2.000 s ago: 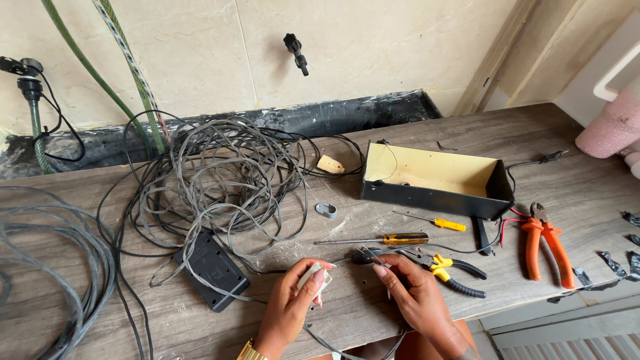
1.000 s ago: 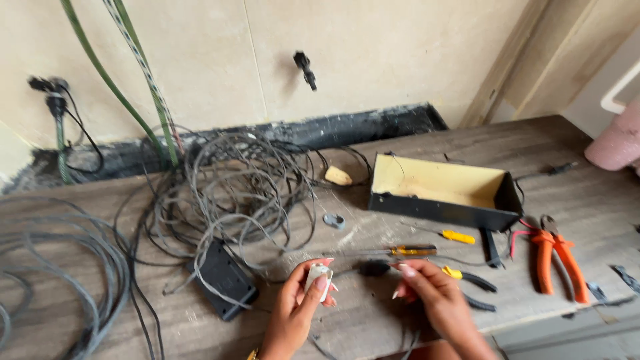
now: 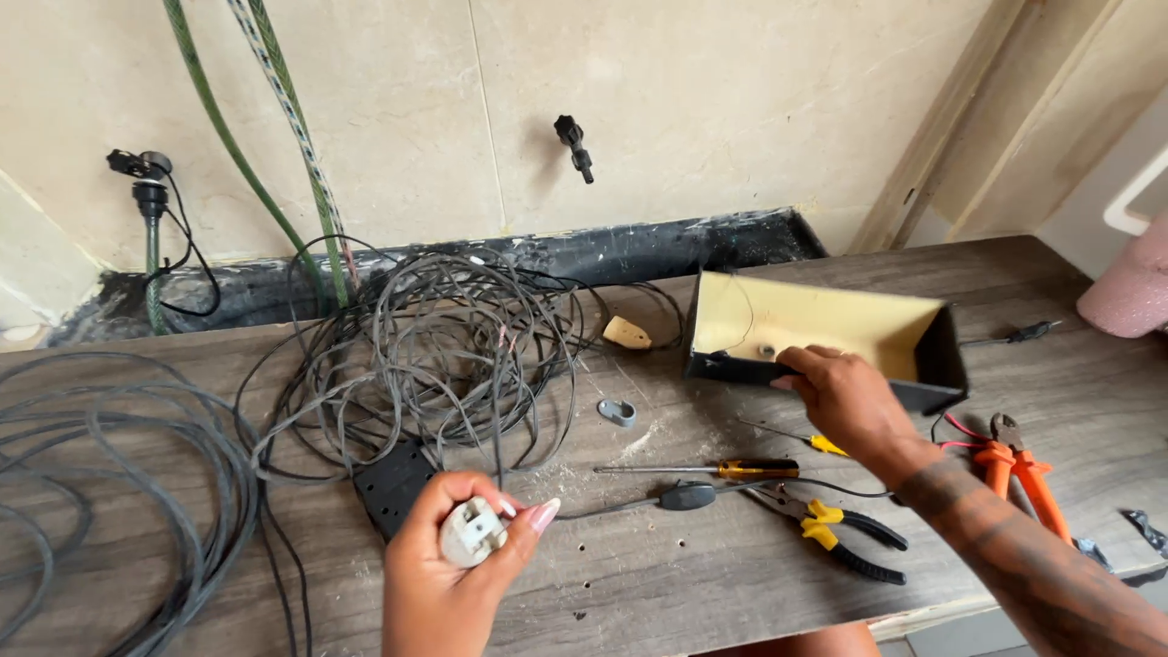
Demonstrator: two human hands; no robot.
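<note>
My left hand (image 3: 465,557) holds a small white plastic electrical fitting (image 3: 473,533), with its slotted inside facing up. Over the near wall of a black box with a cream interior (image 3: 821,319), my right hand (image 3: 844,392) has its fingers at the rim, near a small round piece (image 3: 766,350) inside; whether it grips anything is hidden. An inline cord switch (image 3: 687,495) lies on the wooden worktop between the hands. Behind it is a yellow-handled screwdriver (image 3: 757,468), and beside it are yellow-and-black pliers (image 3: 835,529).
Tangled grey cable (image 3: 456,356) and a black perforated part (image 3: 392,484) lie left of centre, with coiled cable (image 3: 164,493) farther left. Orange-handled cutters (image 3: 1027,465) lie right, near a smaller yellow screwdriver (image 3: 824,444). A grey clip (image 3: 617,412) and cream piece (image 3: 627,332) sit mid-worktop.
My right hand has left the spot beside my left hand and moved away and to the right, to the box. My left hand still holds the white fitting.
</note>
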